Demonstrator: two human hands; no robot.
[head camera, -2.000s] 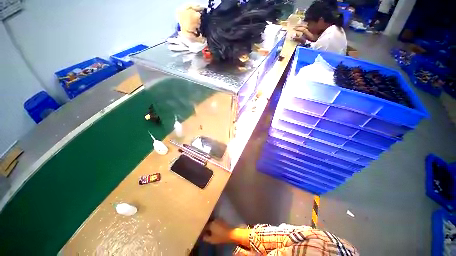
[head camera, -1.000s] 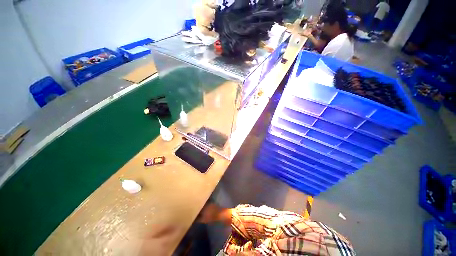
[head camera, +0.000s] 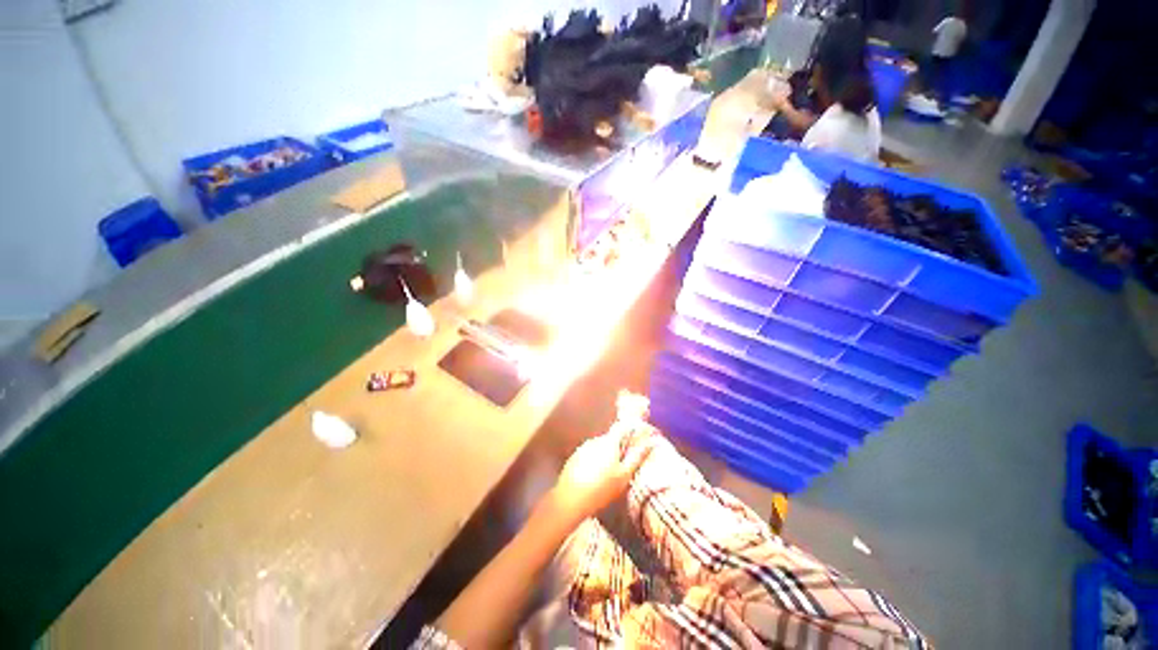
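My left hand (head camera: 591, 476) reaches in from the bottom on a bare forearm, past the bench's front edge. My right hand (head camera: 631, 413), in a plaid sleeve, meets it beside the crate stack. Glare and blur hide the fingers, and I cannot tell if they hold anything. On the tan bench (head camera: 273, 533) a white glue bottle (head camera: 334, 429) lies on its side. A small dark labelled packet (head camera: 391, 380) and a black smartphone (head camera: 483, 371) lie farther back. A second white bottle with a long spout (head camera: 418, 318) stands by the green belt.
A black piece (head camera: 399, 274) lies on the green conveyor belt (head camera: 114, 438). A reflective clear panel (head camera: 483, 150) bears piled black pieces (head camera: 591, 76). Tall stacked blue crates (head camera: 813, 343) stand at right, dark parts on top. A person (head camera: 845, 108) sits beyond. Strong glare covers the bench's right edge.
My right hand has risen from beside the bench edge, and my left forearm has come into view to meet it. The black piece on the belt looks nearer and larger. Glare has appeared.
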